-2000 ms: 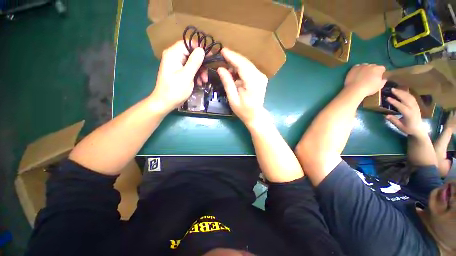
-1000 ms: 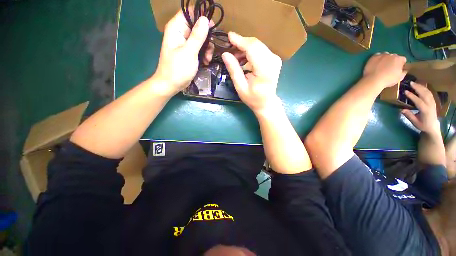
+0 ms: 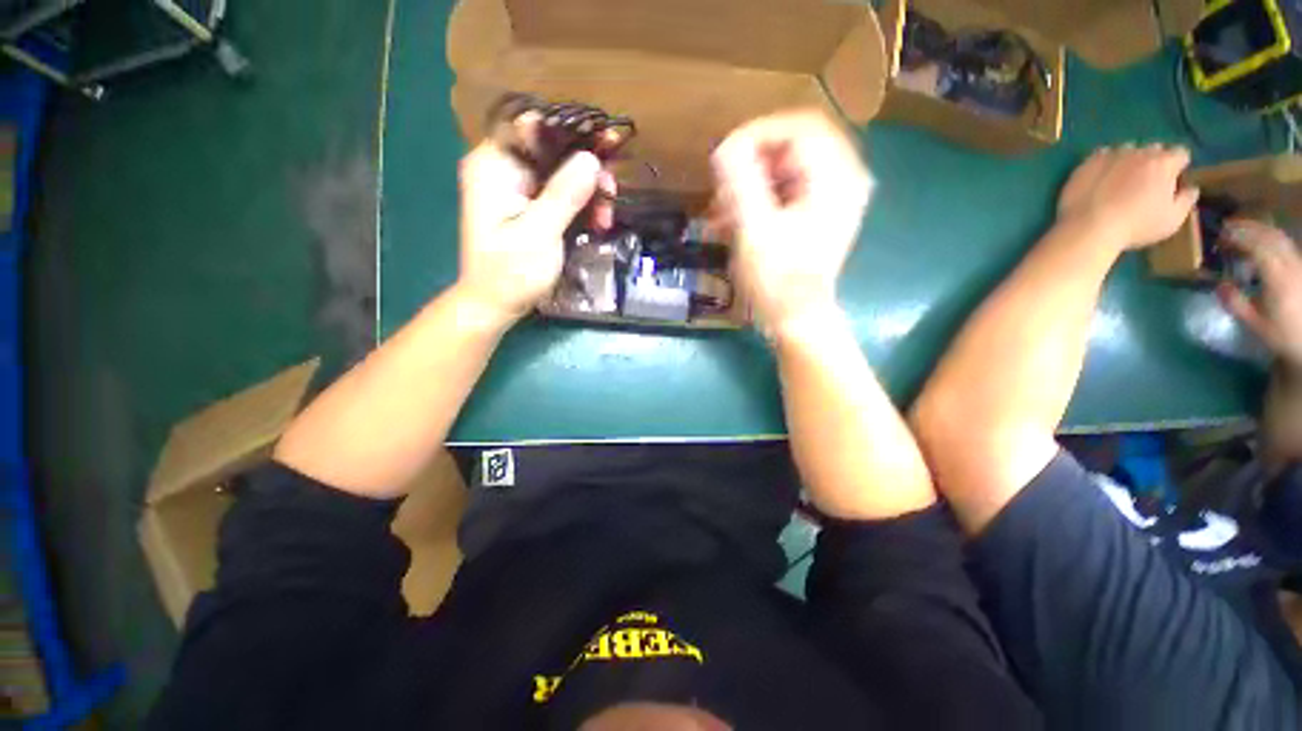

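Observation:
My left hand point(image 3: 521, 214) holds a coiled black cable bundle point(image 3: 568, 122) above the left part of an open brown cardboard box point(image 3: 650, 114). The box's lid stands open at the far side. In the box lie a shiny clear plastic bag point(image 3: 590, 274), a pale-labelled block point(image 3: 660, 286) and black cables point(image 3: 654, 222). My right hand point(image 3: 793, 200) is blurred above the box's right end, its fingers curled. Whether it holds anything cannot be told.
A neighbouring open box point(image 3: 978, 107) with black cables stands at the back right. A coworker's arms point(image 3: 1050, 307) reach over the green bench point(image 3: 628, 386) to another box point(image 3: 1178, 246). A yellow-and-black unit point(image 3: 1247, 54) is far right. A larger open carton point(image 3: 214, 464) is below left.
My right hand has moved right, away from the coil, and its fingers have curled. My left hand still holds the coil, lower in the picture. More of the box's contents shows.

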